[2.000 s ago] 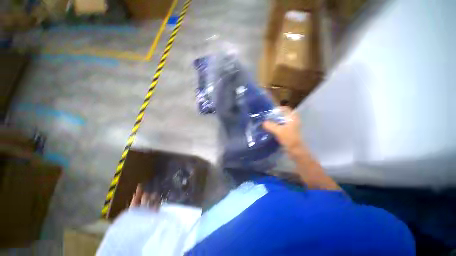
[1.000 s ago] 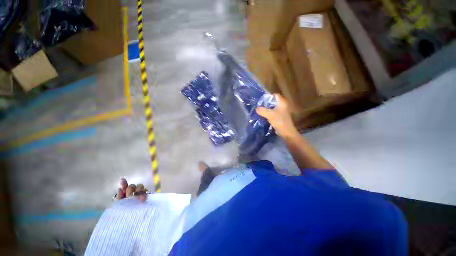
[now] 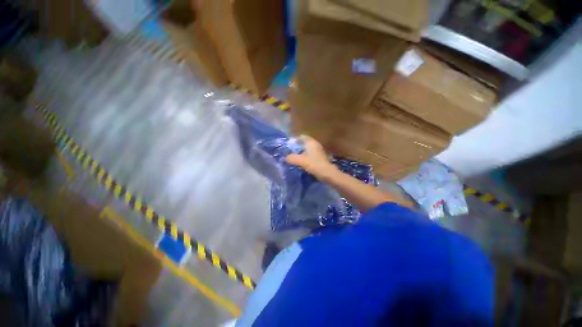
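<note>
My right hand (image 3: 311, 158) is closed on a dark blue bagged garment (image 3: 260, 135) in glossy clear film. The garment slants up and to the left from the hand, above the grey floor. More dark blue cloth in shiny film (image 3: 290, 207) shows below and right of the hand, partly behind my forearm; I cannot tell whether it is a separate bag. My left hand is not in view. Motion blurs the picture.
Brown cartons (image 3: 341, 86), some with white labels, stand ahead right of the hand. A pale bag with red print (image 3: 437, 188) lies right of my forearm. Yellow-black tape (image 3: 150, 214) crosses the grey floor at left. Dark bagged goods (image 3: 32, 262) are at the left edge.
The view has turned towards the cartons. My right hand still holds the bagged garment. My left hand and the paper sheets it held at lower left have gone out of view.
</note>
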